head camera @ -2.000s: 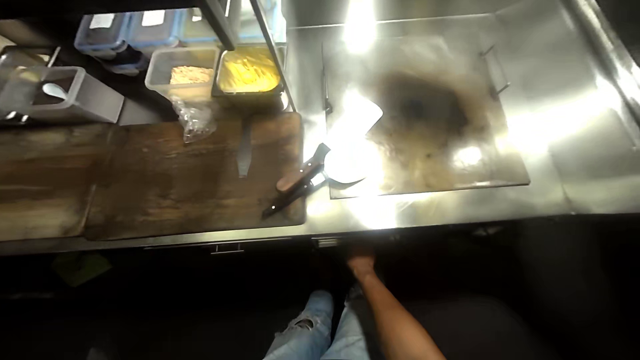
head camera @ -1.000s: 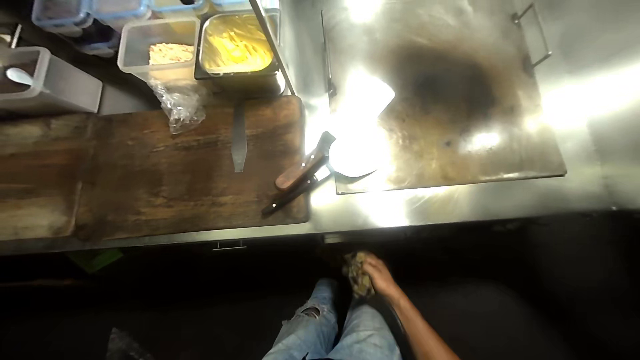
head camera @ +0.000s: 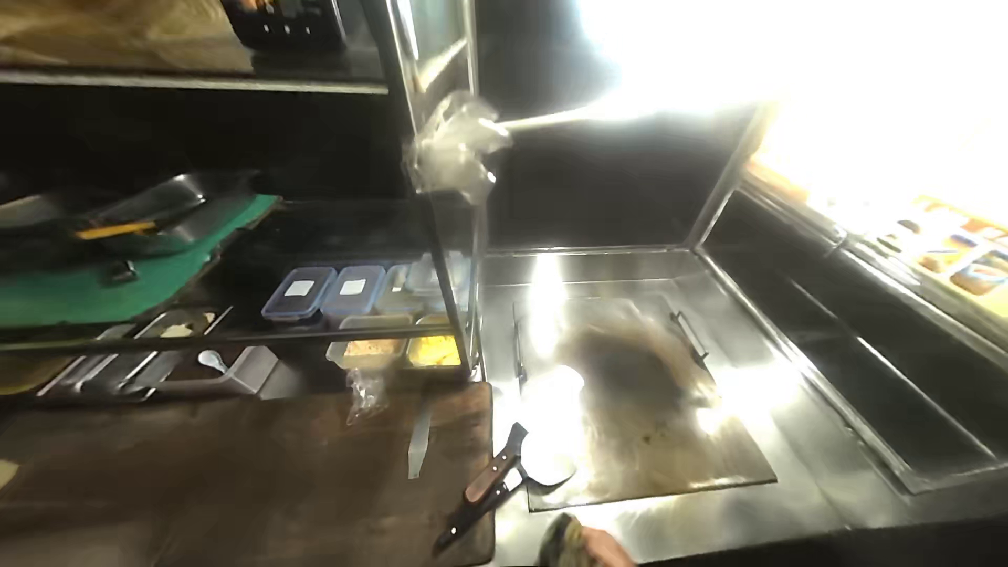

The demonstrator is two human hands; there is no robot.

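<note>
At the bottom edge, my right hand (head camera: 605, 548) is closed on a crumpled dark greenish cloth (head camera: 565, 543), by the front of the steel counter. Just beyond it lies a flat griddle plate (head camera: 669, 441) with a dark scorched middle. Two handled turners rest across the plate's left edge; the wooden handle (head camera: 490, 478) and the black handle (head camera: 466, 516) lie on the wooden board (head camera: 315, 472), and glare washes out their blades. A thin metal spatula (head camera: 420, 441) lies farther left on the board. My left hand is out of view.
Behind the board stand a tub of yellow shreds (head camera: 434, 351), a tub of pale food (head camera: 370, 348) and blue-lidded boxes (head camera: 299, 293). A metal shelf post (head camera: 441, 268) with a plastic bag (head camera: 458, 150) rises between board and griddle. A green mat (head camera: 150, 276) lies back left.
My right hand has risen from below the counter with the cloth to the counter's front edge. The view has tilted up a lot. The turners still lie where they were.
</note>
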